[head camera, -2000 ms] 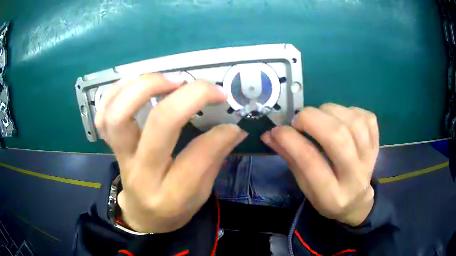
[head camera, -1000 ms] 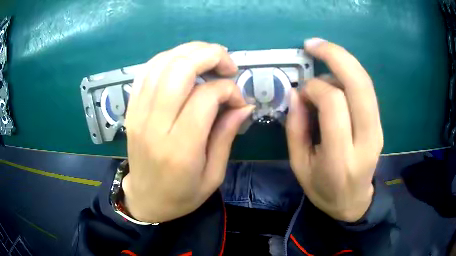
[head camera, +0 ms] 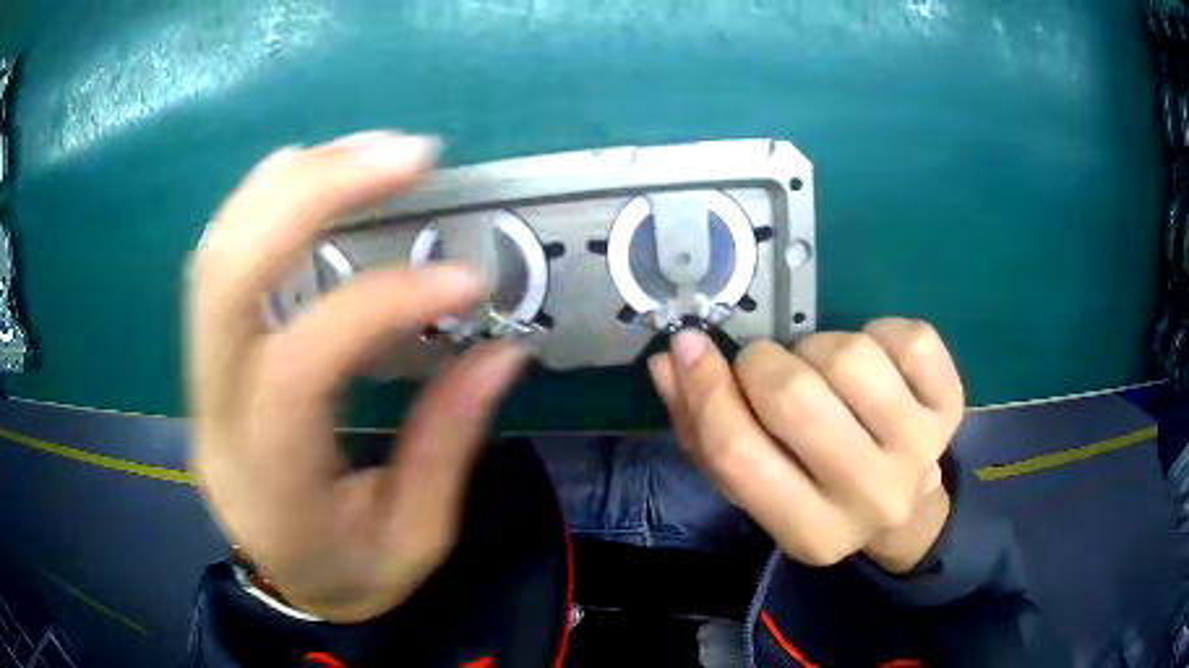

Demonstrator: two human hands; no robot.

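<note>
A silver-grey three-hole housing plate [head camera: 580, 307] lies on the green mat, straight raised rim at the far side. Its round openings have bright rings and grey centre tongues [head camera: 683, 248]. Small shiny fittings [head camera: 687, 313] show at the lower rim of the right opening. My right hand [head camera: 815, 437] is at the near edge of the plate, thumb tip against these fittings, other fingers curled; whether it grips anything is hidden. My left hand [head camera: 339, 392] is blurred over the plate's left part, thumb and index finger apart near the middle opening's lower rim, with nothing visible between them. It partly covers the left opening.
The green mat [head camera: 965, 209] spreads around the plate, with its near edge in front of my lap. Dark-and-silver stacked plates [head camera: 1170, 261] stand at the right edge of view. Silver plates [head camera: 12, 274] show at the far left. A grey floor with yellow lines lies below.
My left hand has moved left from the right opening to the middle one and its fingers have spread. My right hand has moved down and curled, its thumb now at the right opening's lower rim.
</note>
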